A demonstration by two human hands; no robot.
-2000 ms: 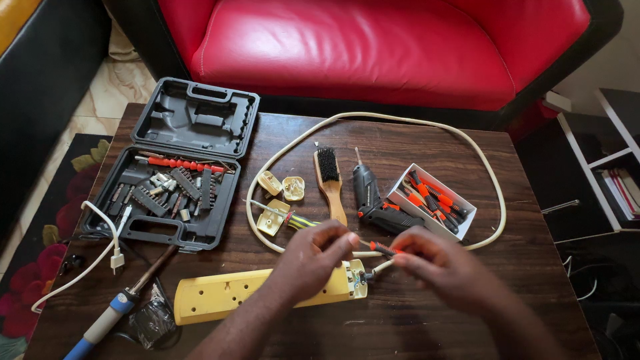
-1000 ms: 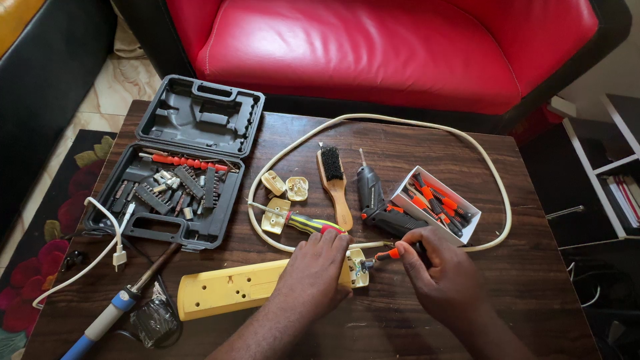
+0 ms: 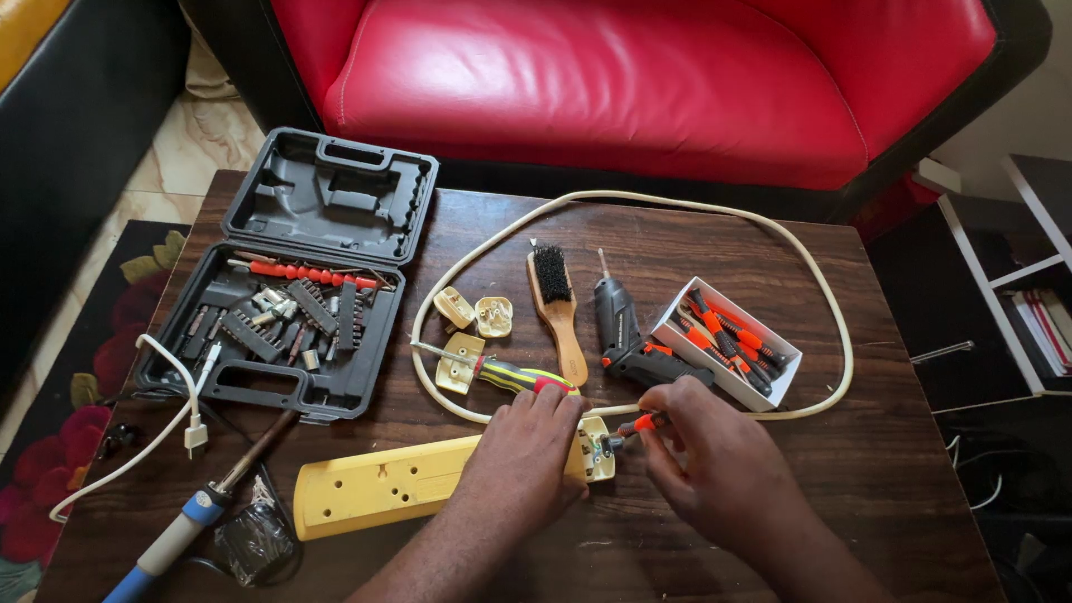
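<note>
My left hand (image 3: pixel 532 444) is closed over the right part of a yellow power strip (image 3: pixel 377 486), gripping it on the table. Just beyond its fingertips lies a screwdriver with a striped yellow, green and red handle (image 3: pixel 523 377), its shaft over a cream plastic cover (image 3: pixel 453 373). In my right hand (image 3: pixel 699 452) is a small orange-and-black screwdriver (image 3: pixel 643 425), pointing left at the strip's uncovered cream end (image 3: pixel 599 448), where wires show. The driver's tip is too small to make out. A thick white cable (image 3: pixel 837 318) loops around behind both hands.
Behind the hands lie a wooden brush (image 3: pixel 563 327), a cordless screwdriver (image 3: pixel 618 318) and a white box (image 3: pixel 783 394) of orange-and-black drivers. Two cream plug parts sit near the cover. An opened black tool case (image 3: pixel 335 394), a white USB cable (image 3: pixel 180 381) and a soldering iron (image 3: pixel 180 532) occupy the left.
Two seconds ago both hands were together around the orange-and-black driver. My left hand has since come down onto the power strip, and my right hand has brought the driver to its uncovered end.
</note>
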